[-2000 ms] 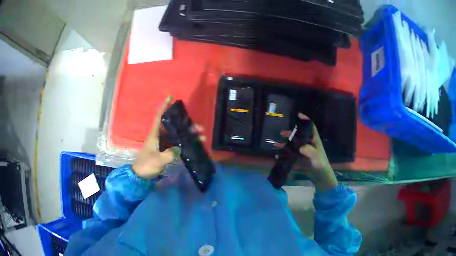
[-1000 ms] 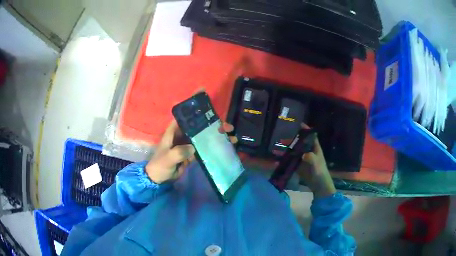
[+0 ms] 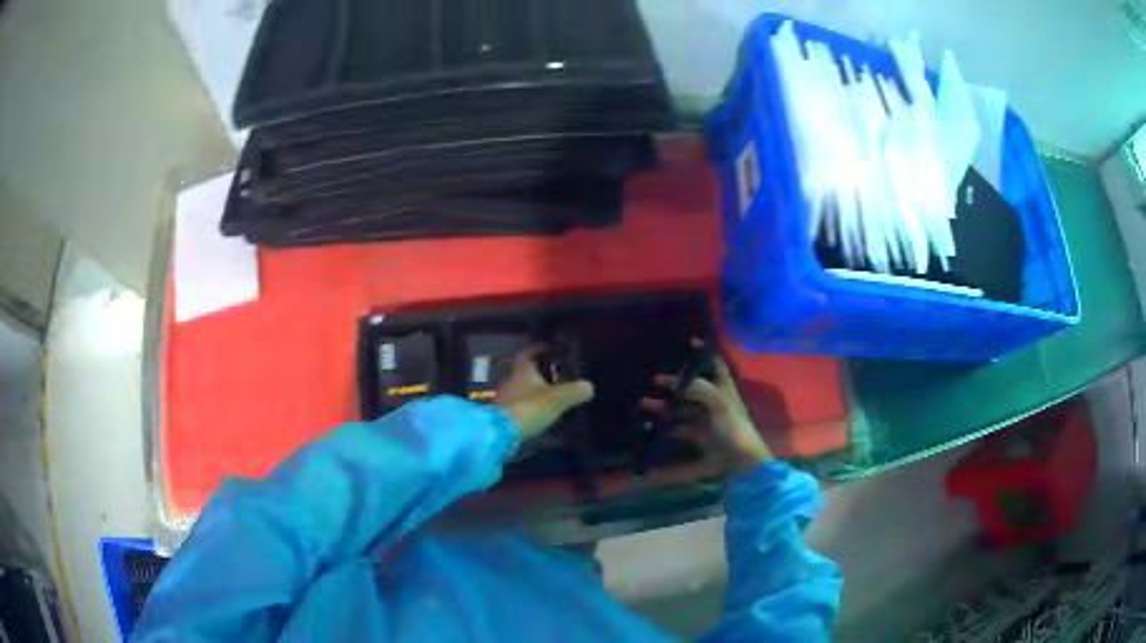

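Note:
The black blister tray (image 3: 628, 314) lies on the red mat in front of me. Two black handset units with yellow lettering sit in its left pockets, the far left one (image 3: 405, 366) and the second (image 3: 488, 362). My left hand (image 3: 543, 392) is over the middle of the tray and holds a dark handset unit (image 3: 563, 362), partly hidden by the hand and sleeve. My right hand (image 3: 704, 399) is over the tray's right end and holds another black unit (image 3: 666, 408), tilted and blurred.
Stacked black trays (image 3: 440, 176) stand at the mat's far edge. A white paper sheet (image 3: 214, 251) lies at the far left of the mat (image 3: 264, 352). A small blue bin (image 3: 867, 314) with white sheets stands right. A red stool (image 3: 1024, 477) is beyond the bench, a blue turnover bin (image 3: 122, 580) lower left.
My left hand has moved right with its unit, from beside the tray to over its middle. My right hand has moved over the tray's right end. The view has shifted right.

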